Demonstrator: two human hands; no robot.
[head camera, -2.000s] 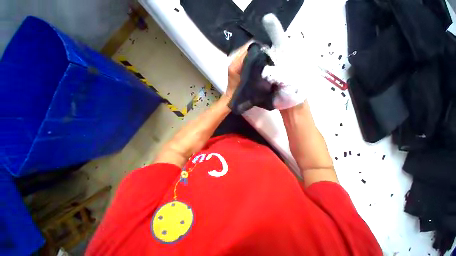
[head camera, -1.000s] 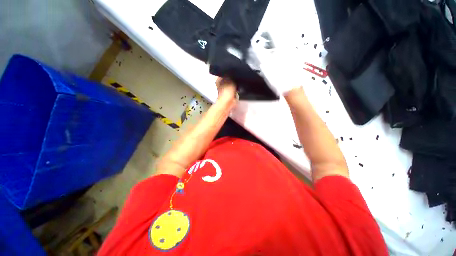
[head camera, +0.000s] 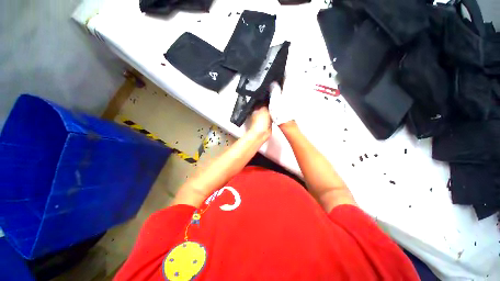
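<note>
A black sewn piece (head camera: 268, 71) with a grey lining showing is held up off the white table (head camera: 307, 140), near its edge. My bare left hand (head camera: 260, 119) grips its lower end. My right hand (head camera: 277, 104), in a white glove, is on the piece's right side; its fingers are partly hidden and blend with the table. Two flat black pieces, an upper one (head camera: 251, 41) and a left one (head camera: 200, 61), lie just beyond, slightly overlapping, each with a small white mark.
A large heap of black pieces (head camera: 378, 66) covers the table's right side. Red thread snips (head camera: 327, 90) lie beside it. Black offcuts are scattered about. More black fabric (head camera: 174, 4) lies at the far edge. A blue bin (head camera: 82, 181) stands on the floor at left.
The black piece that was crumpled around my hands is now opened lengthwise, its grey lining showing. The view has shifted, showing more of the table's far end. My hands have come closer together since one second ago.
</note>
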